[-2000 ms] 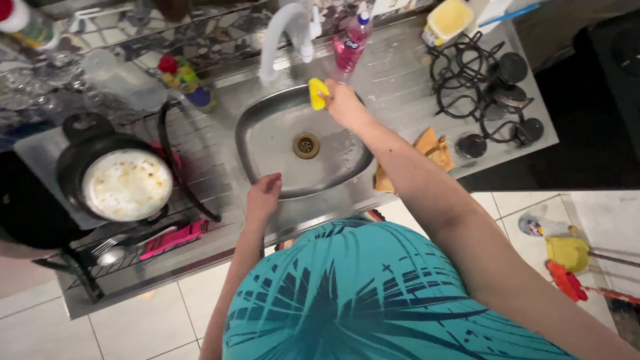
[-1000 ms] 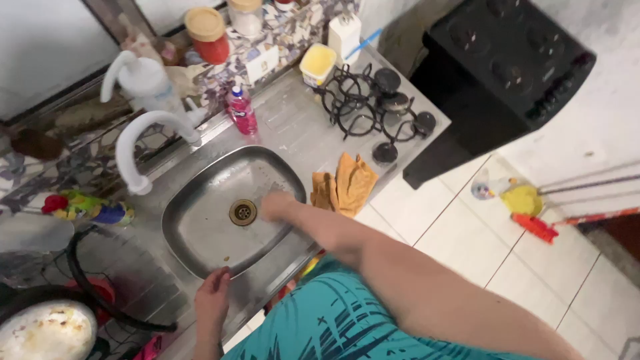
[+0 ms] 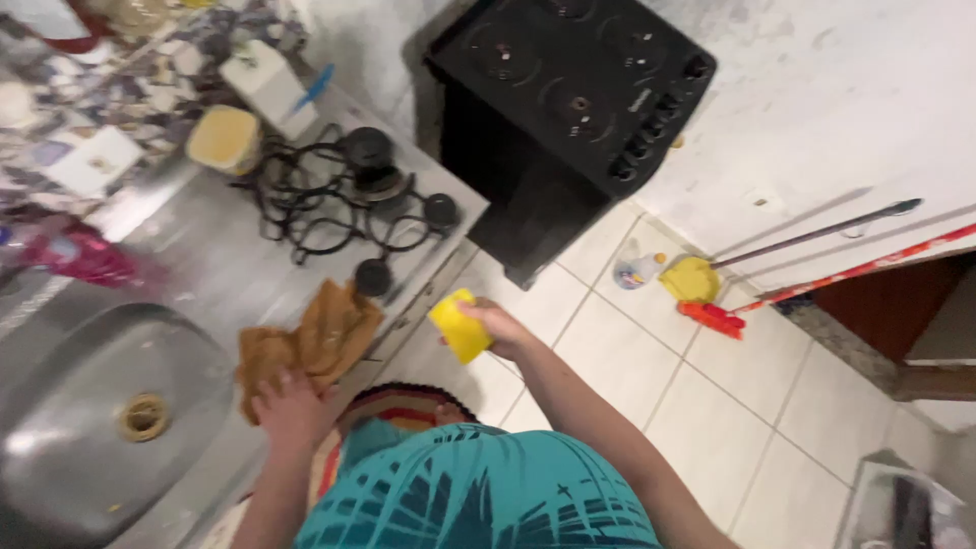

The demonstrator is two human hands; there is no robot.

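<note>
A yellow sponge point(image 3: 462, 325) is in my right hand point(image 3: 496, 328), held over the floor beside the counter's edge. My left hand point(image 3: 291, 406) rests with spread fingers on the lower part of an orange-brown cloth point(image 3: 309, 343), which lies crumpled between the steel sink point(image 3: 183, 343) and the counter's front edge. Whether those fingers grip the cloth cannot be told. Behind the cloth, black stove grates point(image 3: 320, 198) and burner caps point(image 3: 368, 147) lie on the steel counter. A bottle of pink liquid point(image 3: 80, 248) stands behind the sink.
A yellow-topped tub point(image 3: 224, 139) and a white carton point(image 3: 267, 84) stand at the back of the counter. The black stove point(image 3: 572, 84) is beyond the counter's end. On the tiled floor are a clear bottle point(image 3: 637, 268), a yellow dustpan point(image 3: 690, 280) and a red broom point(image 3: 713, 319).
The view has swung right toward the stove. My right hand has moved out of the sink with the sponge. My left hand has gone from the sink's front edge onto the cloth.
</note>
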